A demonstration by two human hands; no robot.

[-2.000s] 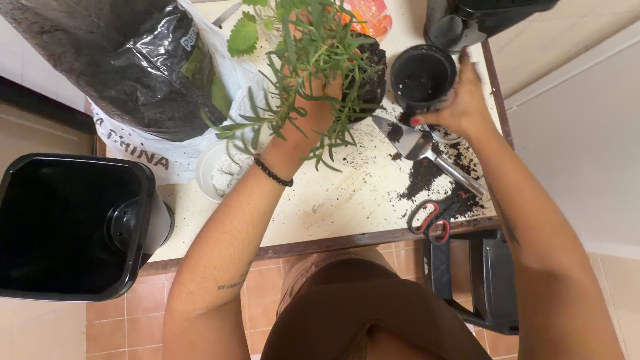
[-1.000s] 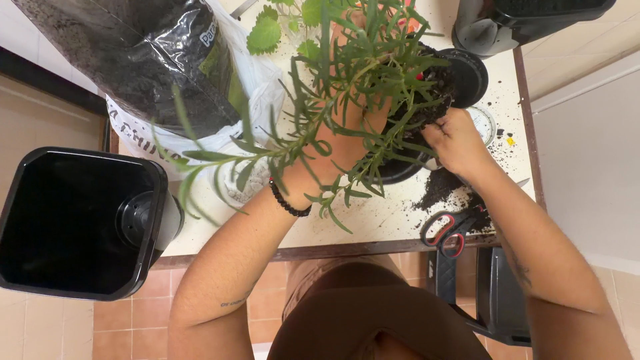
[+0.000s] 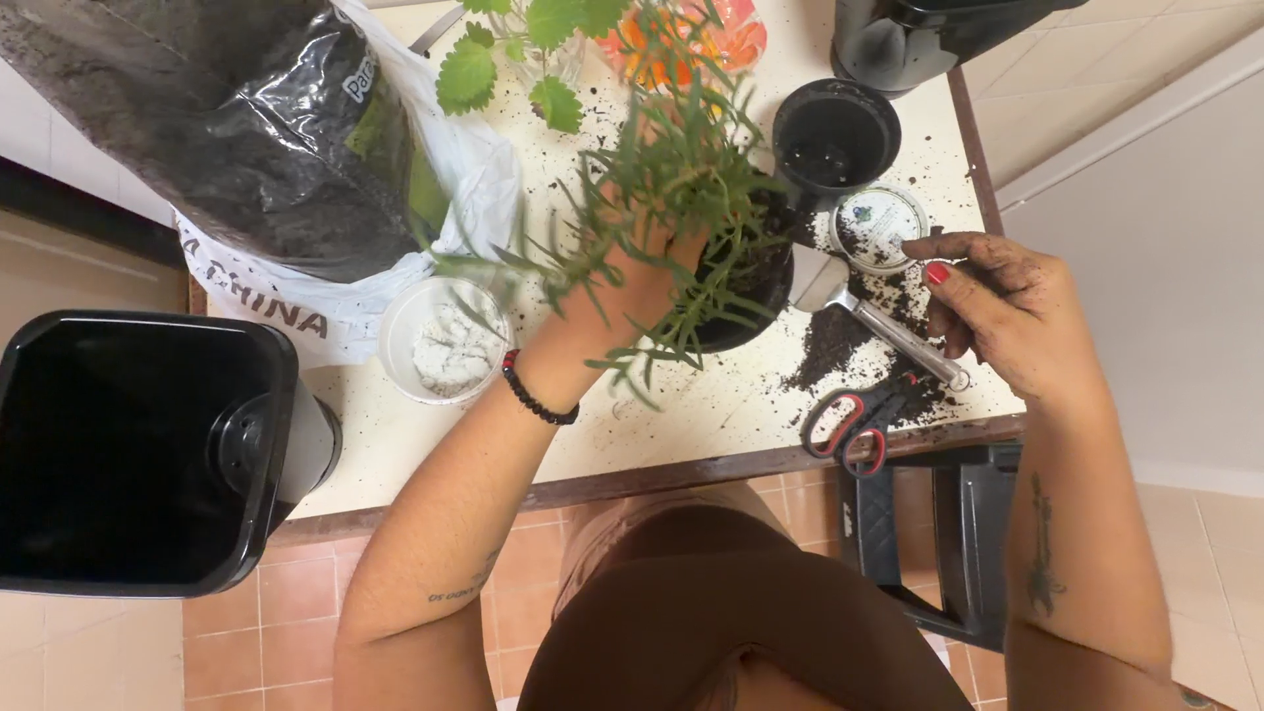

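My left hand (image 3: 647,252) is closed around the stems of a leafy green plant (image 3: 691,178), partly hidden by its narrow leaves. The plant's dark root ball sits at or in a black plastic pot (image 3: 736,321); how deep is hidden. My right hand (image 3: 997,306), soil on its fingers, is raised over the right side of the table and holds nothing, fingers apart. Below it lie a metal trowel (image 3: 894,336) and black-and-red scissors (image 3: 857,427) among spilled soil (image 3: 834,346). An empty black pot (image 3: 837,138) stands behind the soil-dusted round lid (image 3: 879,227).
A soil bag (image 3: 296,128) in a white plastic bag fills the back left. A tub of white granules (image 3: 446,341) stands before it. A large black container (image 3: 128,454) is at far left, another (image 3: 918,39) at back right. A leafy cutting (image 3: 553,30) stands at the back.
My right hand has drawn back to the right, away from the root ball it was touching. The small black pot, earlier in my right hand, now stands released on the table.
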